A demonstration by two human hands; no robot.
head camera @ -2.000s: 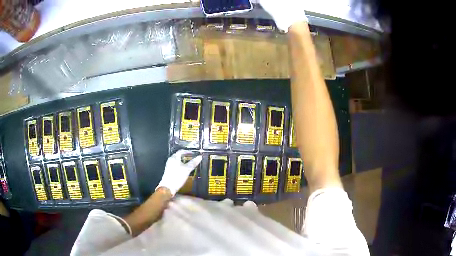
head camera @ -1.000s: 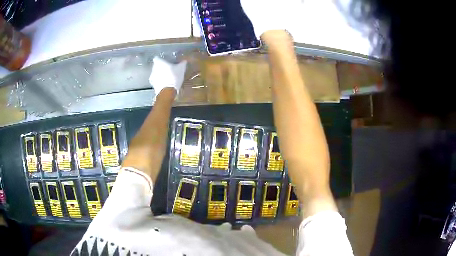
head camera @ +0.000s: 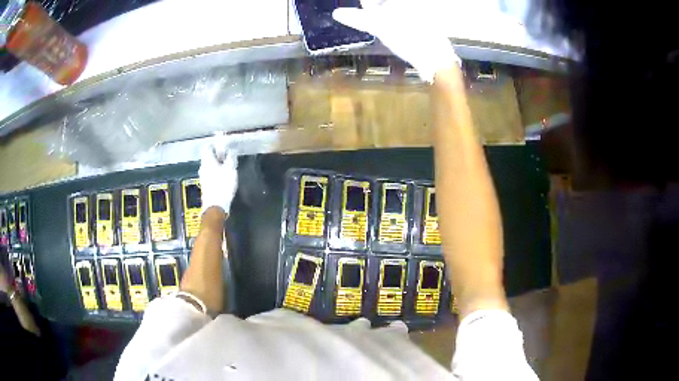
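My right hand [head camera: 409, 37], in a white glove, is over a smartphone [head camera: 327, 33] with a dark screen on the white shelf. A finger reaches across its screen; whether the hand grips it is unclear. My left hand [head camera: 218, 178], gloved and blurred, is above the bench by the left tray's upper right corner; nothing clear shows in it. Yellow keypad phones [head camera: 350, 286] lie in two rows in the right clear tray [head camera: 284, 249]. One phone [head camera: 302, 283] sits tilted in its lower left pocket. My right forearm hides part of this tray. The left tray [head camera: 72, 257] also holds yellow phones.
Clear plastic sheets [head camera: 171, 104] and a brown cardboard strip [head camera: 402, 111] lie along the bench back. An orange-brown container [head camera: 48, 45] is on the shelf at upper left. At far left are red-keyed phones [head camera: 28, 275] and another person's arm [head camera: 26, 312].
My left hand first left the right tray's lower left phone for the bench back, then came down and left. That phone now shows tilted. My right hand stays by the smartphone; the view has shifted.
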